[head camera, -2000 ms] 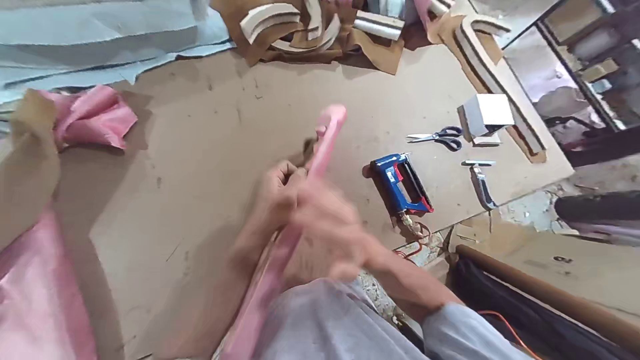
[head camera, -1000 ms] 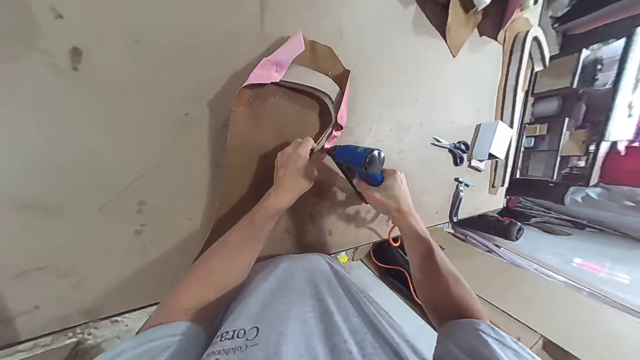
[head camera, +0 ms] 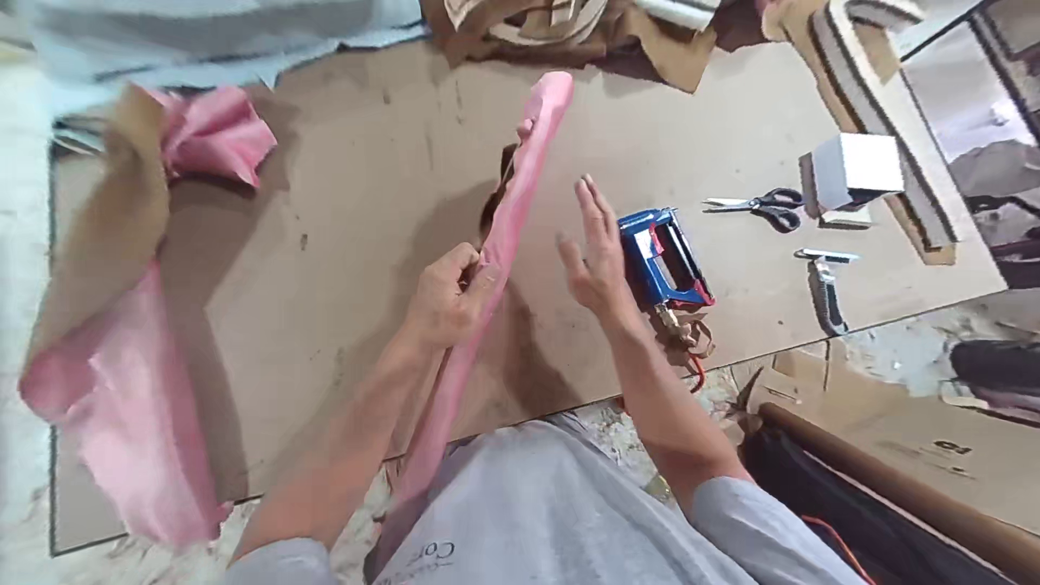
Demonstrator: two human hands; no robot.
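Observation:
A long, narrow piece covered in pink fabric [head camera: 520, 195] stands on edge across the table, its lower end reaching my shirt. My left hand [head camera: 457, 296] grips it near the middle, thumb on the pink side. Dark, uneven edges show along its left side. My right hand [head camera: 597, 248] is raised to the right of the piece, fingers extended, holding nothing. Just beyond that hand, a blue pneumatic staple gun [head camera: 665, 258] lies on the table with an orange hose at its fitting.
Scissors [head camera: 764, 206], a white box [head camera: 858, 169] and a utility knife [head camera: 827, 292] lie to the right. Pink and brown fabric [head camera: 138, 390] hangs over the left edge. Light blue cloth [head camera: 236, 32], brown scraps [head camera: 666, 49] and a padded curved strip [head camera: 886, 122] lie along the back.
One second ago my right hand held the staple gun against the piece; now the gun lies on the table. The piece has been turned from lying flat to standing on edge.

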